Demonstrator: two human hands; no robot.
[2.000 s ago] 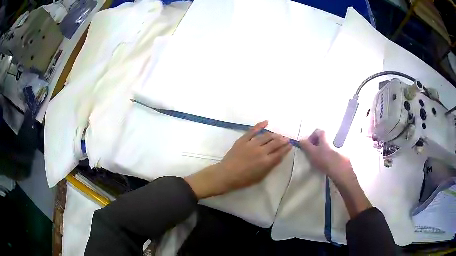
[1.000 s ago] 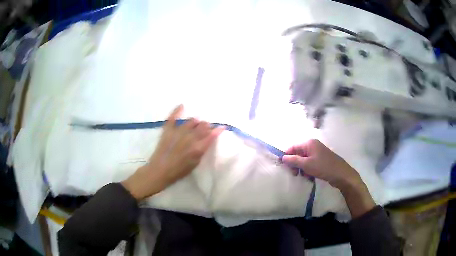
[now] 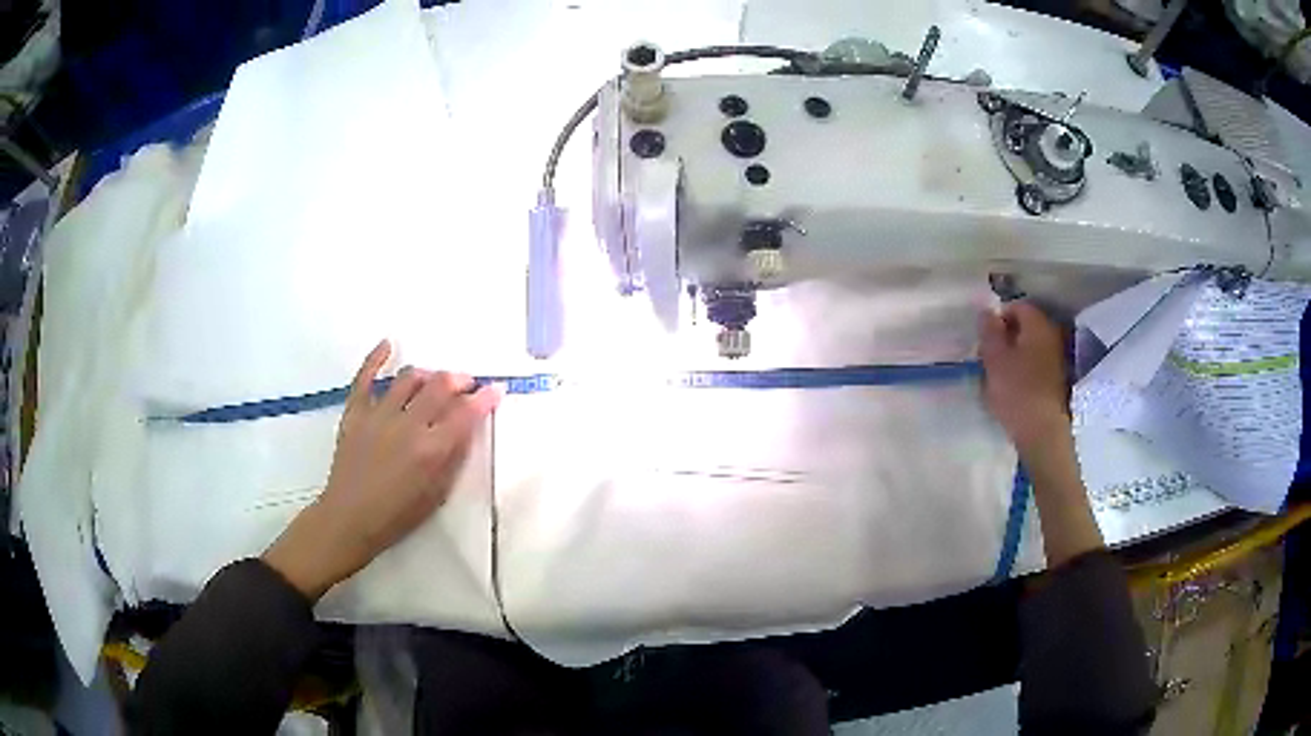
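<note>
White garment cloth [image 3: 661,532] lies spread over the table, with a dark seam line near its middle and short slit lines. A narrow blue tape measure [image 3: 848,377] lies nearly straight across it, passing in front of the needle area. My left hand [image 3: 410,446] lies flat on the tape and cloth, left of the seam, fingers spread a little. My right hand [image 3: 1024,377] is closed on the tape at the right, under the machine arm. The tape's loose end hangs down beside my right wrist.
The pale sewing machine arm [image 3: 891,173] reaches in from the right above the cloth. A slim grey lamp [image 3: 544,281] on a curved cable stands left of its head. Printed paper sheets [image 3: 1236,360] lie at the right. Heaped cream cloth [image 3: 101,316] lies at the left.
My right hand has moved right along the cloth with the tape, which is now stretched straight. My left hand stays on the tape. The view has shifted right, showing more of the machine.
</note>
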